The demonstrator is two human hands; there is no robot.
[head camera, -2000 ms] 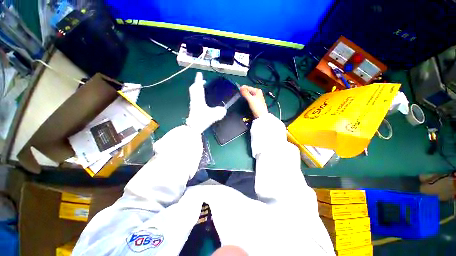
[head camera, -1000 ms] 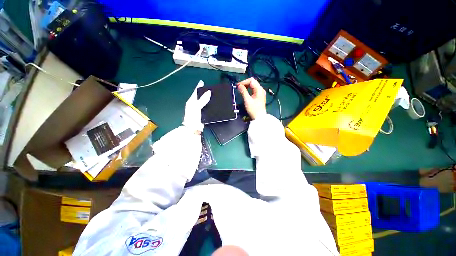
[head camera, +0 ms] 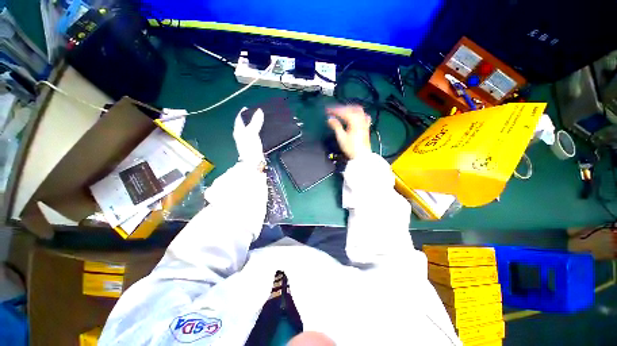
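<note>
My left hand (head camera: pixel 249 135), in a white glove, holds a flat black set-top box (head camera: pixel 273 124) by its left side. A second black set-top box (head camera: pixel 308 165) lies on the green mat just below and to the right of it. My right hand (head camera: pixel 352 128), bare and slightly blurred, is to the right of both boxes with its fingers apart. I see nothing in it. A remote control in clear wrap (head camera: pixel 277 196) lies near the bench's front edge, partly beside my left sleeve.
An open retail box with papers (head camera: pixel 145 186) lies left. A yellow retail carton (head camera: pixel 467 152) stands right, below an orange-red case (head camera: pixel 473 78). A white power strip (head camera: pixel 287 74) and black cables (head camera: pixel 389 111) lie behind. A blue-screened monitor (head camera: pixel 304 20) stands at the back.
The held box has moved left with my gloved hand, away from the second box, which shows more. My right hand has let go of the held box's right edge and opened.
</note>
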